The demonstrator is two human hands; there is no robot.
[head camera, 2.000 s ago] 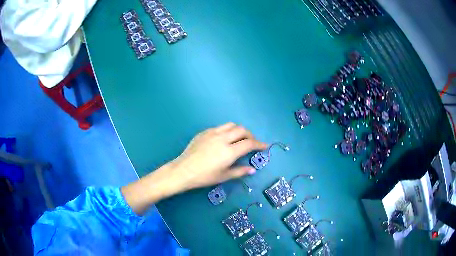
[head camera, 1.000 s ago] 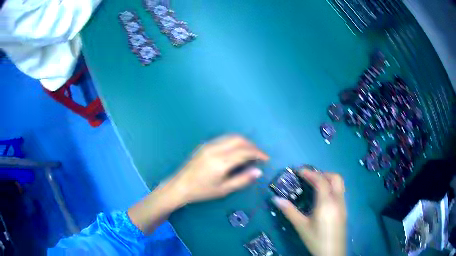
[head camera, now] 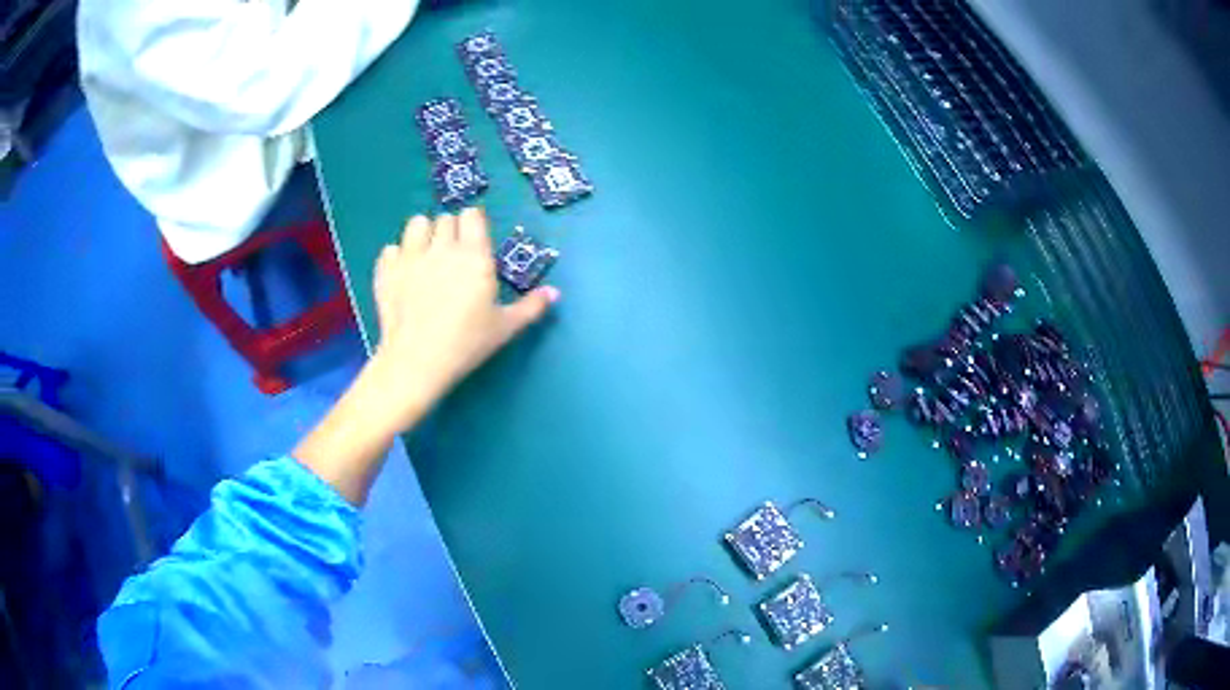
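Observation:
My left hand (head camera: 452, 290) is over the left side of the green bench mat, fingers apart. A single square circuit board (head camera: 523, 259) lies between its thumb and index finger; whether the thumb touches it is unclear. Just above are a short strip of three joined boards (head camera: 451, 151) and a longer board strip (head camera: 523, 119). At the bottom, a round grey holder (head camera: 642, 607) with a thin lead lies uncovered. Beside it are several square boards with leads (head camera: 765, 539), some cut off by the frame's lower edge. My right hand is out of view.
A pile of dark holders with leads (head camera: 1018, 418) lies at the right. Ribbed trays (head camera: 964, 115) line the back edge. A white and grey box (head camera: 1106, 634) stands at lower right. A person's white sleeve (head camera: 216, 108) and red stool (head camera: 270, 303) are at upper left.
My left hand has moved up and left from the holder to the board strips. My right hand, earlier around a board, has left view. One board now lies apart from the shorter strip.

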